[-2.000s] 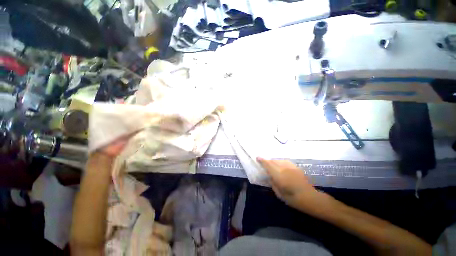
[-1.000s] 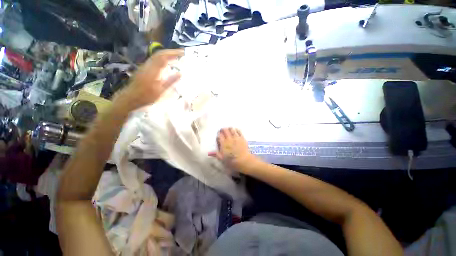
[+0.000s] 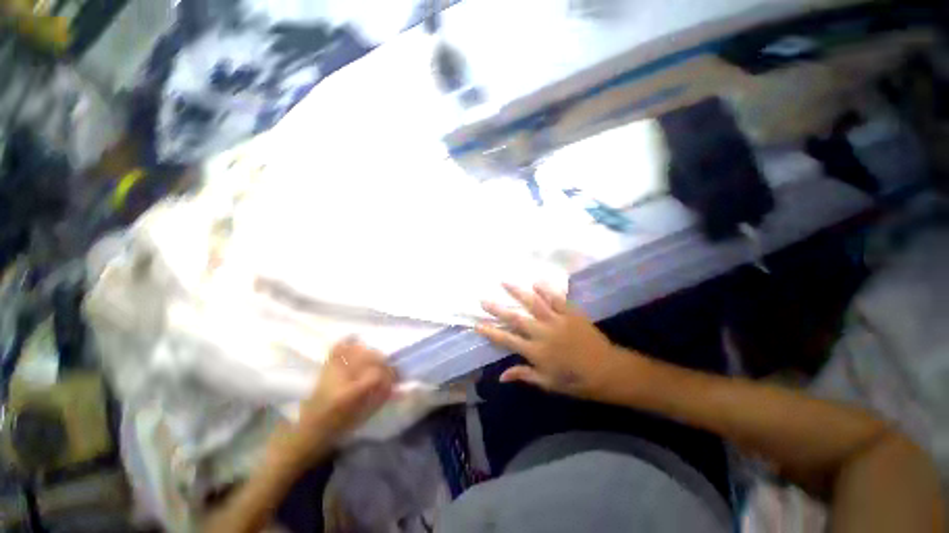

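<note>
Pale cloth [image 3: 312,260] is spread over the machine bed and the left of the table, washed out by glare and blurred. My left hand [image 3: 357,380] is closed on the cloth's near edge at the front of the bed. My right hand [image 3: 552,338] lies with fingers spread on the cloth's right edge, near the ruler strip [image 3: 656,273]. The white sewing machine head [image 3: 614,78] stands above. Its needle area is lost in the glare. The blue snips [image 3: 607,216] lie on the bed.
A black phone [image 3: 716,167] with a white cable lies right of the snips. A small dark scrap [image 3: 843,156] is further right. Grey and black cut pieces [image 3: 245,83] lie behind the machine. A yellowish-tan box [image 3: 60,422] is at far left. Pale fabric hangs below the table edge.
The view has turned and shifted. My left hand has come down from the back of the cloth to its near edge. The cloth is spread wider; my right hand's fingers are spread on its edge.
</note>
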